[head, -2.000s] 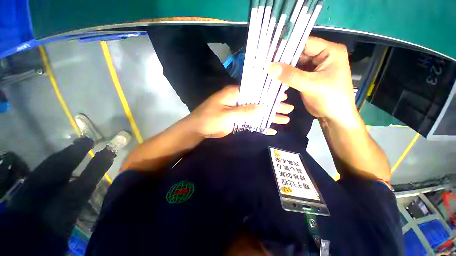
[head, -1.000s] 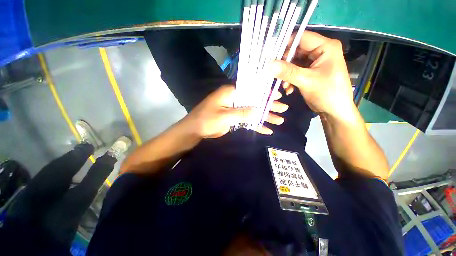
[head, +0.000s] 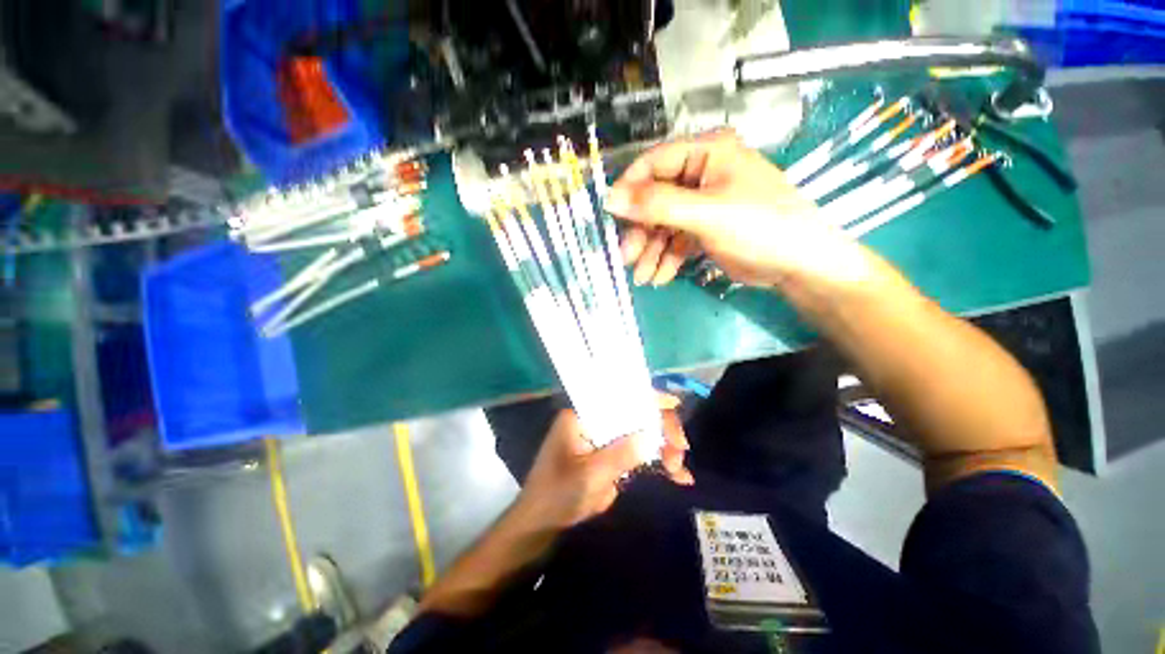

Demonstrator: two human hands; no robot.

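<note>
My left hand (head: pixel 607 460) grips the lower ends of a fanned bundle of white wire leads (head: pixel 590 345) at the bench's front edge. The leads point up and away, with dark sections, orange end pieces and tiny shiny terminals at their far ends. My right hand (head: pixel 696 211) is beside the upper right of the bundle, thumb and index finger closed together at the rightmost lead near its orange part. Whether they pinch it firmly is hard to see.
The crimping machine (head: pixel 562 70) stands behind the bundle. Loose leads lie left (head: pixel 319 217) and right (head: pixel 882 166) on the green bench (head: pixel 422 339). A small blue bin (head: pixel 249 77) holds orange parts. A large blue bin (head: pixel 217 345) is at left. A curved metal tube (head: pixel 882 54) and black-handled pliers (head: pixel 1022 166) are at right.
The view has lifted to show the bench and machine. The bundle's orange ends now show, and my right hand has moved up from mid-bundle towards these ends. My left hand still holds the lower ends.
</note>
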